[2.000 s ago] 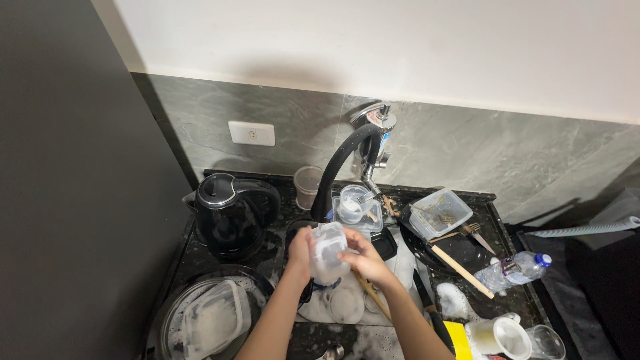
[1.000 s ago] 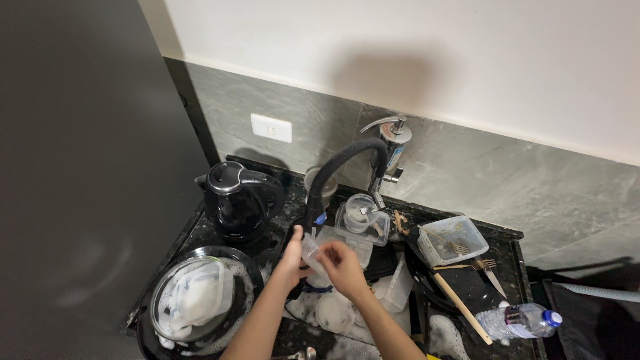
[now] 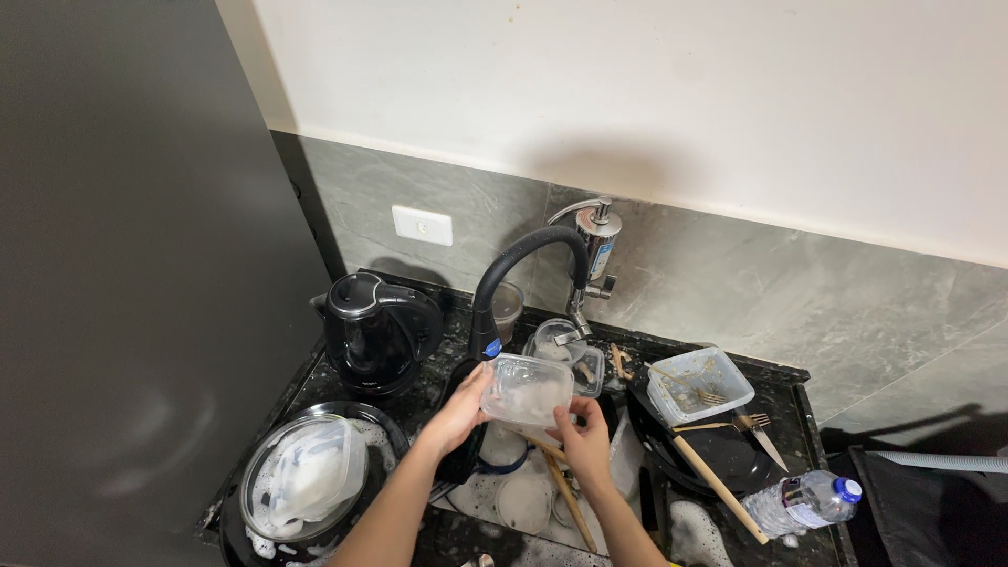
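A clear plastic food container [image 3: 528,390] is held between my two hands, just below the spout of the black flexible faucet [image 3: 531,244]. My left hand [image 3: 461,405] grips its left side, and my right hand [image 3: 583,433] has its fingers on the lower right corner. Whether water is running cannot be told. Beneath my hands, the sink holds wooden handles [image 3: 573,504] and soapy dishes [image 3: 524,504]. At the lower left, a foam-covered plastic container [image 3: 319,468] lies in a glass dish on a black pan.
A black electric kettle [image 3: 370,331] stands at the back left. To the right, a used plastic container [image 3: 701,386], forks, a knife [image 3: 768,447] and a wooden handle [image 3: 720,488] lie around a black pan. A plastic bottle [image 3: 803,500] lies by the counter's right edge.
The container in my hands has turned, its broad side now facing the camera under the spout. The view has shifted, with the kettle and faucet farther right than two seconds ago.
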